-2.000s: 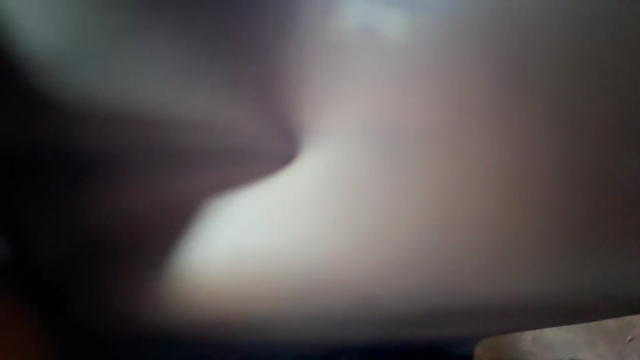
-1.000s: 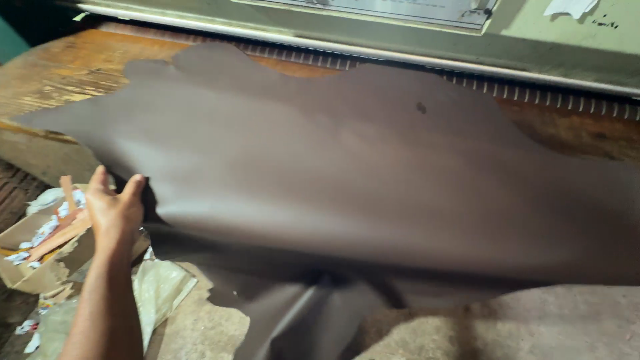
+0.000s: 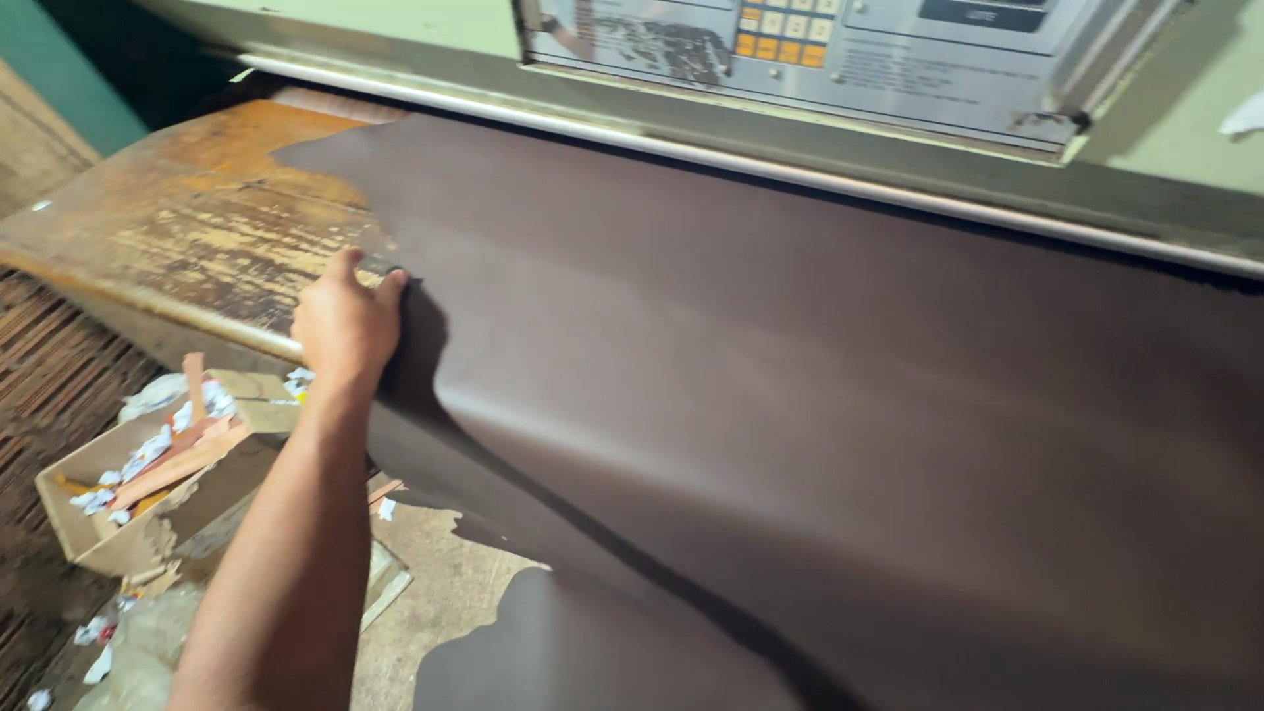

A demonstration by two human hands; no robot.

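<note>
A large dark brown leather hide (image 3: 691,326) lies over a worn wooden table (image 3: 197,217) and hangs down over its front edge. Its far side reaches the slot under the metal bar (image 3: 691,148) of a pale green machine (image 3: 434,30). My left hand (image 3: 351,311) grips the hide's left edge near the front of the table, thumb and fingers around the material. The hide droops in a fold below that hand, and its lower part hangs near the floor. My right hand is not in view.
Left of the hide, a torn cardboard box (image 3: 74,509) holds paper scraps and strips. Clear plastic (image 3: 148,642) lies beside it on the floor (image 3: 434,553). A control panel (image 3: 691,49) with a keypad (image 3: 785,30) is set in the machine's front.
The hide's far edge has moved up to the machine's bar, covering the row of marks that showed before. My left hand still has hold of the left edge. The view has shifted.
</note>
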